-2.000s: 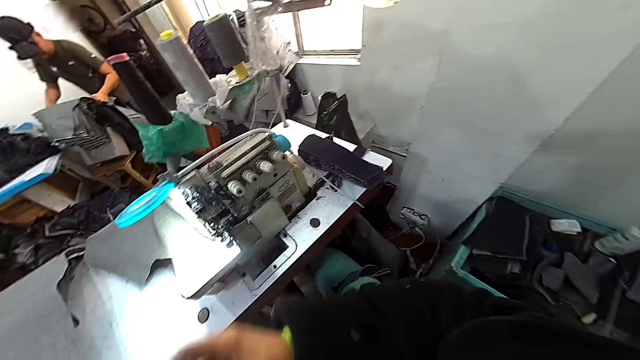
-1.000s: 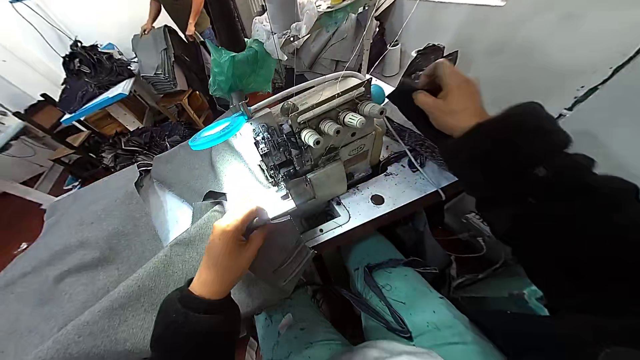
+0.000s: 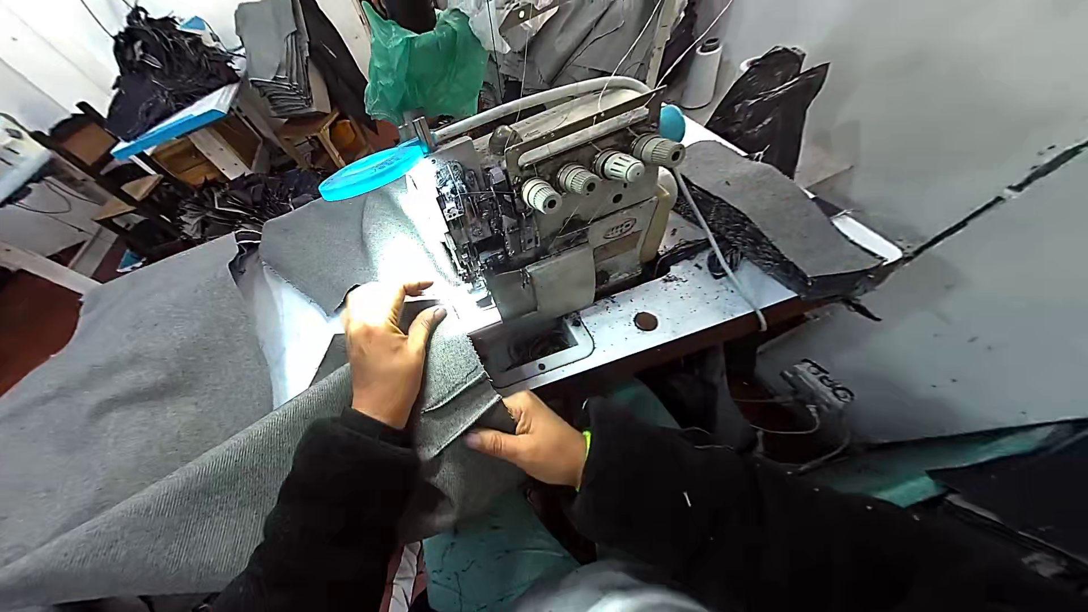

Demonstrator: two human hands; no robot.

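Observation:
An overlock sewing machine (image 3: 578,204) with several white tension dials stands on a white table, its lamp shining on the needle area. My left hand (image 3: 387,348) pinches the edge of grey fabric (image 3: 450,374) between thumb and forefinger, just left of the presser foot area. Lower and to the right, at the table's front edge, my right hand (image 3: 535,440) grips the same fabric by its side edge, thumb on top. The fabric has a seam or fold across it and hangs over the table edge. More grey fabric (image 3: 153,357) spreads over the left side.
A blue ring-shaped plastic piece (image 3: 374,172) sticks out left of the machine. Grey fabric pieces (image 3: 773,204) lie on black material behind it at right. A green plastic bag (image 3: 425,64) hangs behind. A cable runs down to the table's front edge. Fabric piles sit on tables at back left.
My right hand has come from behind the machine's right side down to the fabric at the front and taken hold of it. A grey piece now lies on the black material at right.

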